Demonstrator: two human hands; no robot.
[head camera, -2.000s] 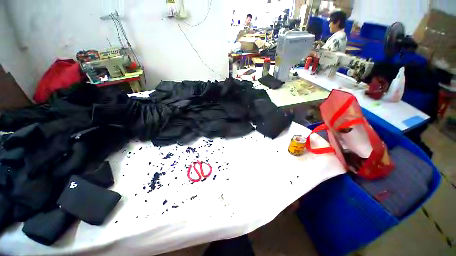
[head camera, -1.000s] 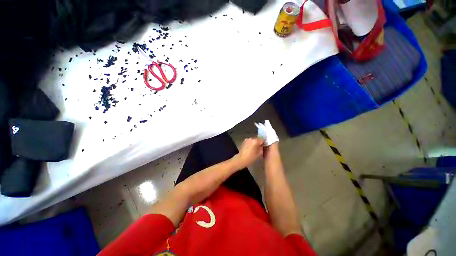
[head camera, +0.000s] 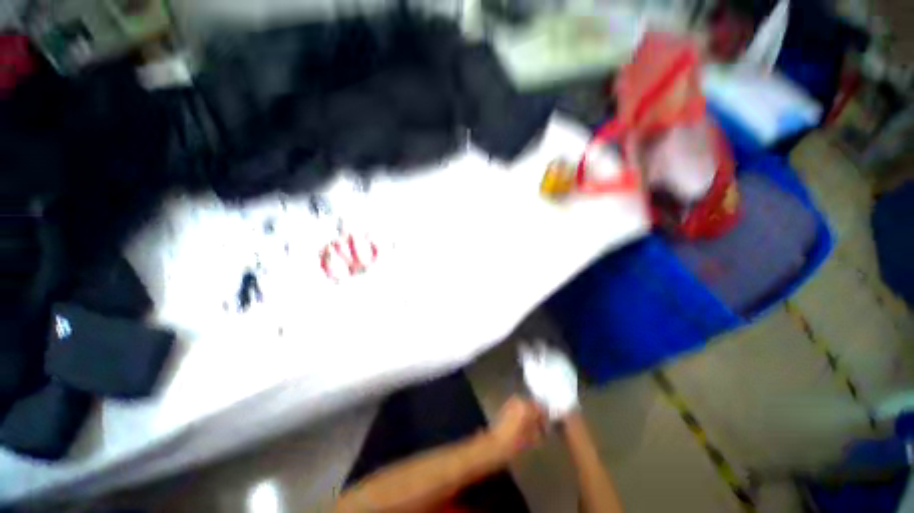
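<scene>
The picture is blurred. A white glove (head camera: 551, 379) covers my right hand (head camera: 549, 386), held low beyond the table's front edge. My bare left hand (head camera: 519, 423) is closed at the glove's cuff near the right wrist. The gloved fingers point up and away; blur hides whether they are open. The red scissor handles (head camera: 348, 259) lie on the white table cover (head camera: 431, 291) among dark clippings (head camera: 249, 289); the blades cannot be made out. A black sewn piece (head camera: 112, 353) with a small white logo lies at the left.
A large black pile (head camera: 331, 95) covers the table's back and left. A yellow can (head camera: 557, 178) stands near the right edge. A red tote bag (head camera: 656, 75) rests on a blue bin (head camera: 641, 316) holding grey-purple material. Yellow-black tape marks the floor.
The view has tipped down to the hands and then partly back up. Both hands, out of view at first, now show together at the glove. The scissors and black pieces stay on the table.
</scene>
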